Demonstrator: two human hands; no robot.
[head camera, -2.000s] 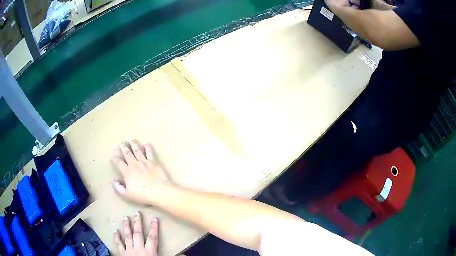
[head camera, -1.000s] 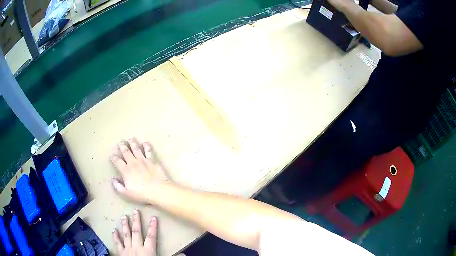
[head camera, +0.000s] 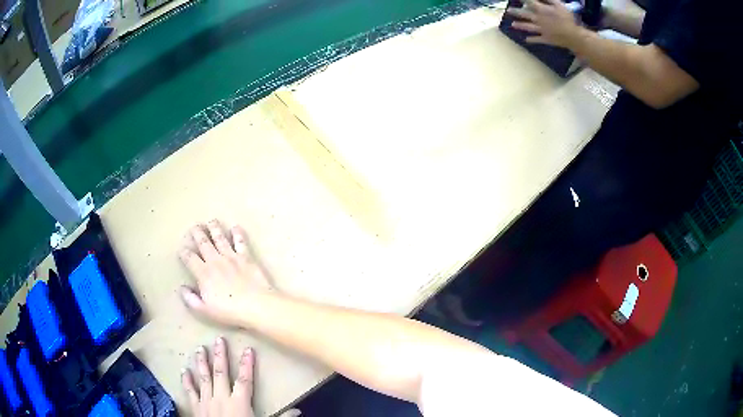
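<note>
My right hand (head camera: 224, 281) lies palm down on the tan cardboard bench top (head camera: 440, 138), fingers spread, holding nothing. My left hand (head camera: 218, 387) lies flat just below it, cut off by the bottom edge, with fingers apart and nothing seen in it. To the left of my hands, several black base covers (head camera: 128, 293) lie side by side with bright blue battery packs (head camera: 96, 299) in them. The nearest cover (head camera: 147, 387) is partly cut off by the bottom edge.
A green conveyor belt (head camera: 195, 73) runs behind the bench, with a grey metal post (head camera: 37, 167) at left. At upper right a neighbouring worker's hands are at a black box-shaped device (head camera: 554, 57). A red stool (head camera: 623, 297) stands below the bench edge.
The neighbouring worker's arm has shifted and a hand now spreads over the side of the black device. My hands have stayed in nearly the same place.
</note>
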